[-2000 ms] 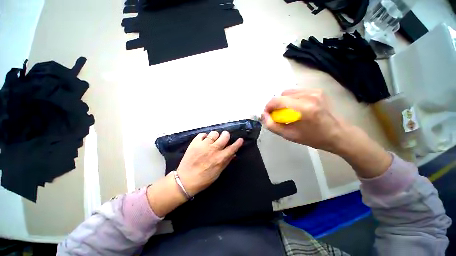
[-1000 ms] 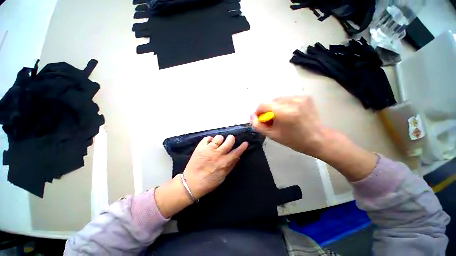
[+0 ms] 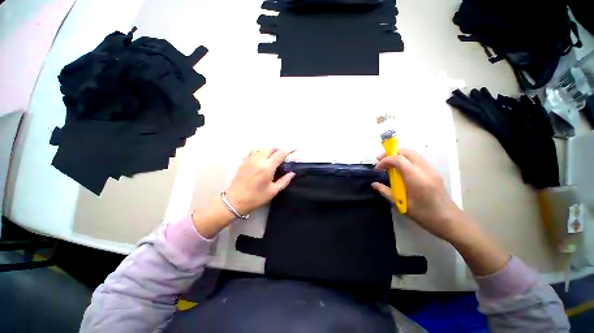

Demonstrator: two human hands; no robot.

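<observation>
A black fabric panel (image 3: 329, 227) with side tabs lies in front of me, its near edge at my lap. A shiny bluish wet band of glue (image 3: 335, 169) runs along its far edge. My left hand (image 3: 255, 181) pinches the panel's far left corner between thumb and fingers. My right hand (image 3: 417, 188) holds the glue brush (image 3: 396, 175) by its yellow handle, bristles pointing away from me, with its fingers at the panel's far right corner.
A staggered stack of black panels (image 3: 329, 55) lies beyond the work spot. A rumpled black pile (image 3: 130, 104) is at left. Black strips (image 3: 514, 130) fan out at right, with looped black parts (image 3: 521, 32) behind them. A labelled container (image 3: 561, 218) stands at the right edge.
My left hand has moved from lying flat on the panel to its far left corner. The brush has turned, its bristles now pointing away. The view has shifted left, and the panel lies straighter.
</observation>
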